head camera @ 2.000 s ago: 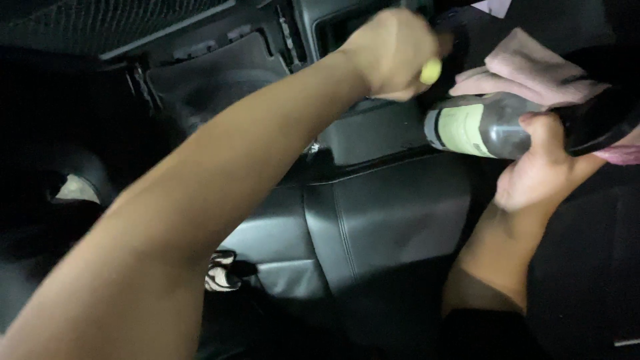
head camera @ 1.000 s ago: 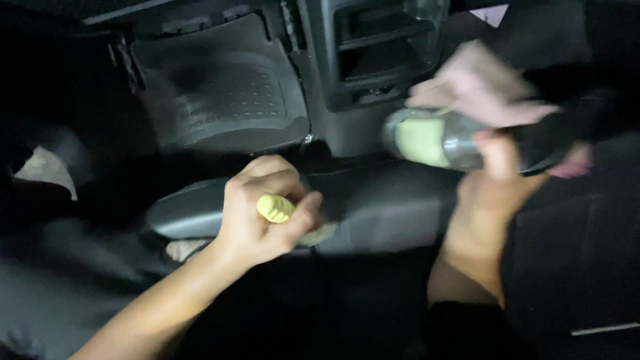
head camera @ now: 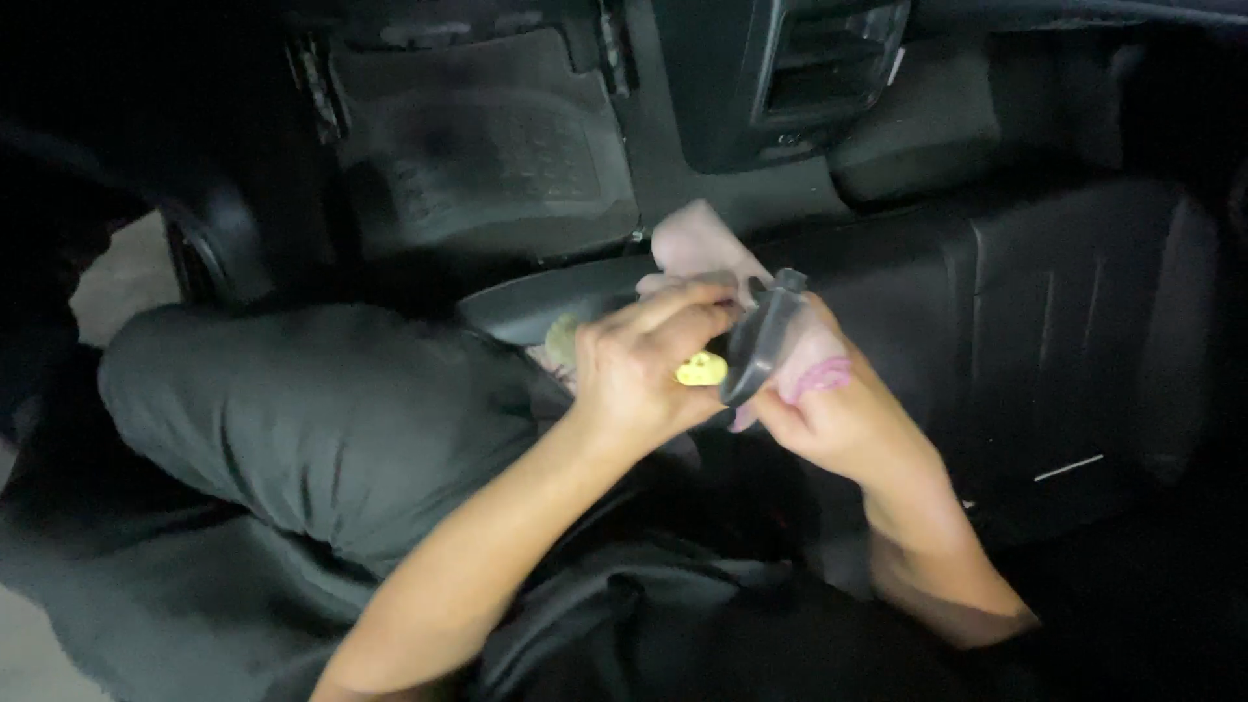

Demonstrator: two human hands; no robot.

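My left hand [head camera: 643, 366] is closed around a tool with a yellow handle [head camera: 702, 369]. The handle's end sticks out by the thumb, and a blurred pale green part [head camera: 563, 339] shows beyond the knuckles, likely its head. Close beside it, my right hand [head camera: 848, 419] holds a dark translucent bottle [head camera: 762, 341], tilted, together with a pink cloth [head camera: 814, 351]. More pink cloth [head camera: 697, 239] hangs out above both hands. The left fingertips reach to the bottle and cloth; whether they press on the bottle cannot be told.
A black car seat [head camera: 1063, 292] spans the right side. Behind the hands are a ridged floor mat [head camera: 507, 156] and a centre console [head camera: 829, 58] with an open recess. My dark-trousered leg [head camera: 322, 419] fills the left. A thin white strip [head camera: 1070, 468] lies lower right.
The hands were apart one second ago and are now together. The bottle and pink cloth have come left to the left hand, and the bottle's pale label no longer shows.
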